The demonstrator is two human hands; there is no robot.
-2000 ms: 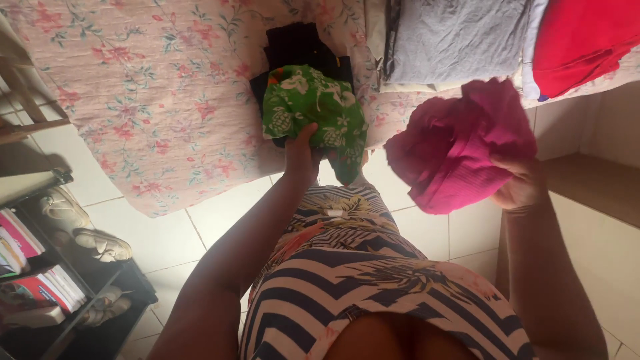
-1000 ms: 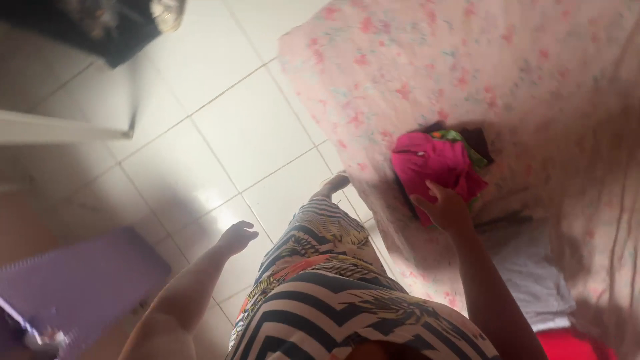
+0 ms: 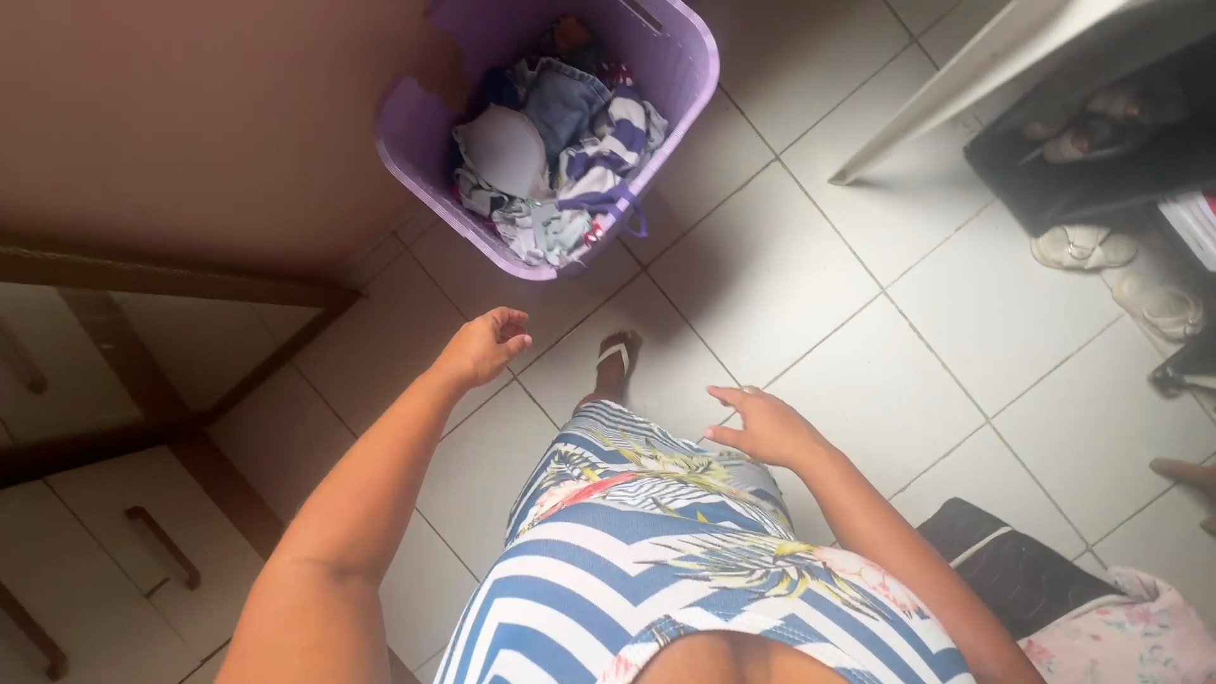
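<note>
My left hand (image 3: 483, 347) hangs over the tiled floor with fingers loosely curled and nothing in it, just below a purple plastic laundry basket (image 3: 700, 66). My right hand (image 3: 765, 423) is also bare, its fingers apart, beside the skirt of my patterned dress (image 3: 655, 532). Clothes lie heaped inside the basket: a pale bra (image 3: 503, 147), a piece of blue denim (image 3: 562, 100) and a purple-and-white striped garment (image 3: 603, 152). A purple strap (image 3: 638, 218) hangs over the rim nearest me.
A wooden dresser with drawers (image 3: 114, 560) stands at left. On the right are a black shoe rack (image 3: 1007, 171), pale shoes (image 3: 1083, 247) and a white furniture leg (image 3: 912, 123). A mattress corner (image 3: 1007, 560) with a floral sheet (image 3: 1121, 636) juts in at lower right.
The view has swung from the bed to the basket. My right hand held a pink garment two seconds ago; a second ago it lay on the bed under that hand. Both hands are now bare.
</note>
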